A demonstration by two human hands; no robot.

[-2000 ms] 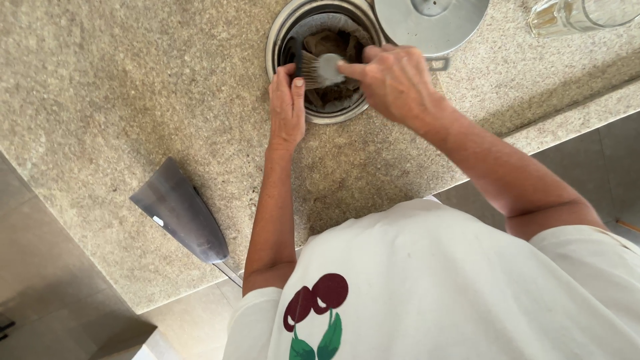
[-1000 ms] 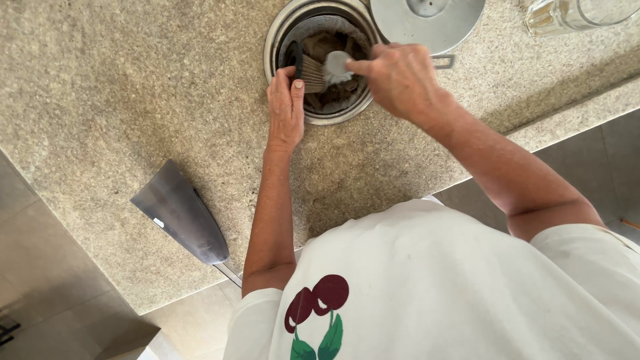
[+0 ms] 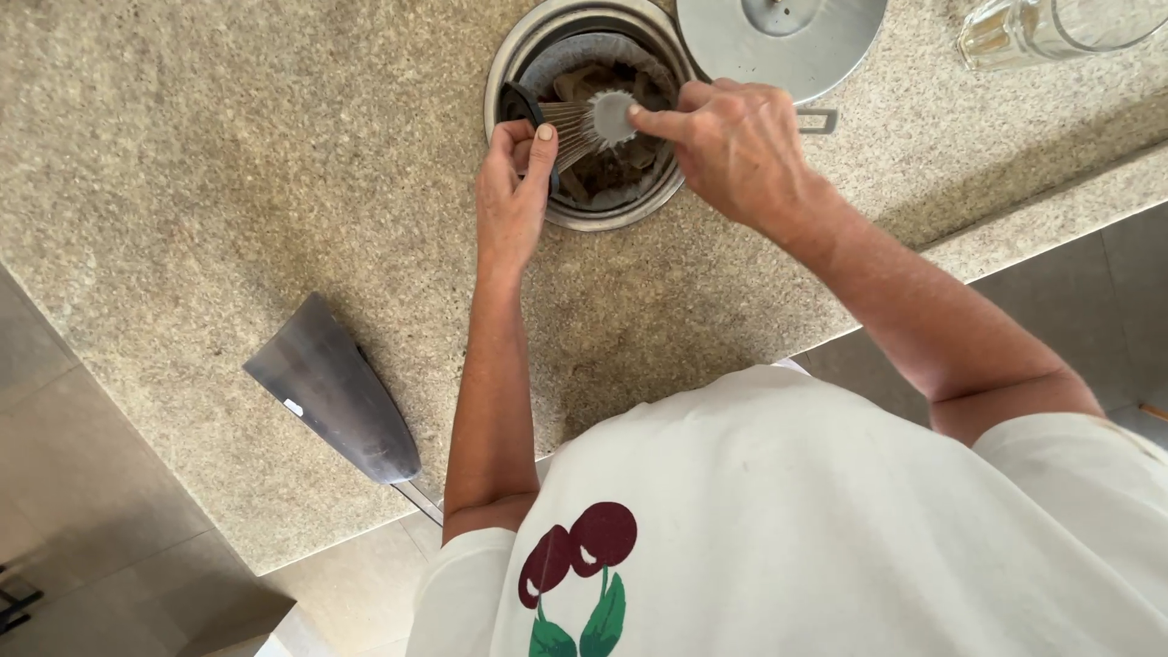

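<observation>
My left hand [image 3: 516, 192] grips the black rim [image 3: 522, 105] of a pleated filter [image 3: 570, 132], thumb on the near side. The filter lies tilted over a round metal-rimmed bin [image 3: 602, 219] set in the countertop, its pale grey round end [image 3: 613, 117] towards the right. On that end rests the tip of the index finger of my right hand [image 3: 730, 146]; the other fingers are curled, and the thumb is hidden. Brown, crumpled waste [image 3: 652, 151] shows below the filter in the bin, inside a greyish liner [image 3: 584, 47].
A round metal lid [image 3: 835, 46] lies right of the bin, with a metal loop handle [image 3: 819, 120] beside it. A glass vessel [image 3: 1013, 32] is at the upper right. A dark, tapered plastic piece [image 3: 342, 392] lies near the front edge of the speckled stone countertop [image 3: 228, 182].
The filter's grey end has shifted slightly to the right since the oldest frame, and more of its black rim shows. Both hands stay at the filter over the bin.
</observation>
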